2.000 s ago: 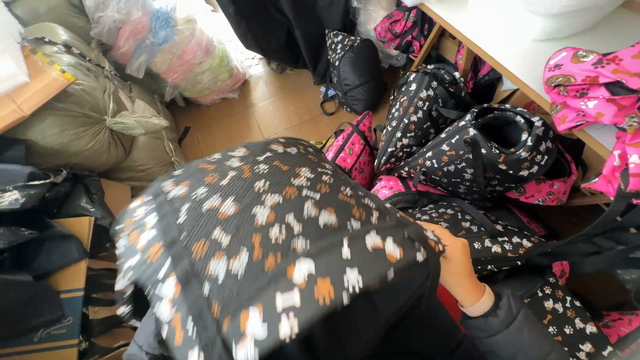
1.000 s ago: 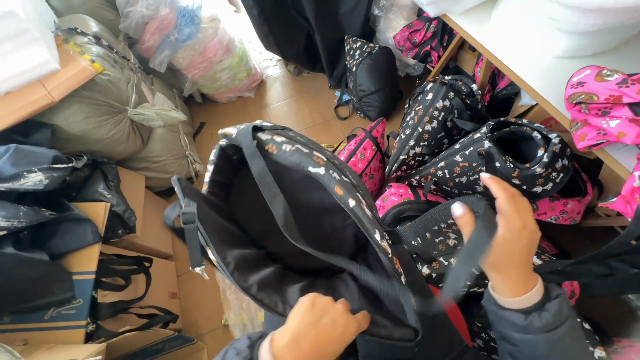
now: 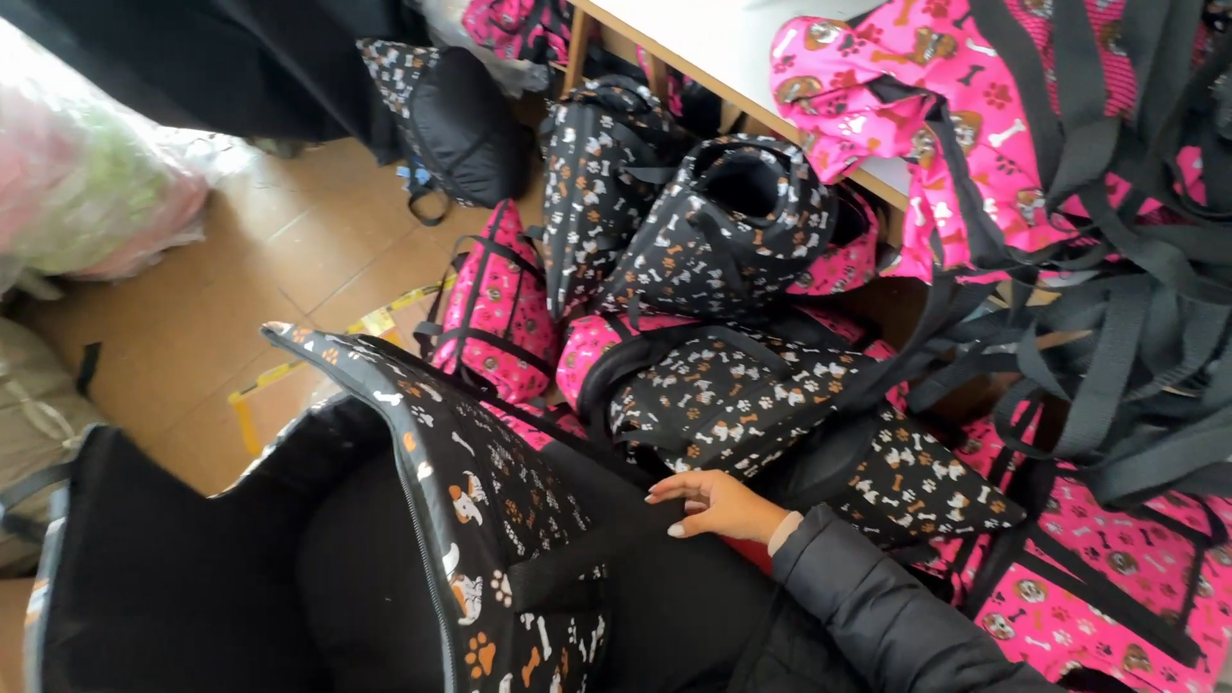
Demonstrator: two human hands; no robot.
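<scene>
A large black fabric pet carrier [image 3: 520, 500] with a dog, bone and paw print lies gaping at the lower left, its plain black lining facing up and a zipper running along its rim. My right hand [image 3: 722, 505], in a dark padded sleeve, is at the carrier's right side, fingers bent around or against a black webbing strap [image 3: 597, 553]; whether they grip it is unclear. My left hand is outside the view.
Black and pink printed carriers [image 3: 731, 226] are piled on the tiled floor [image 3: 250, 241]. Pink fabric pieces [image 3: 924, 115] and black straps [image 3: 1088, 356] hang over the white table [image 3: 693, 29] at right. Plastic-wrapped material [image 3: 87, 183] stands at left.
The carrier's printed outside faced up two seconds ago; its lining shows now. My left hand, on the carrier one second ago, has left the view. The view has shifted right.
</scene>
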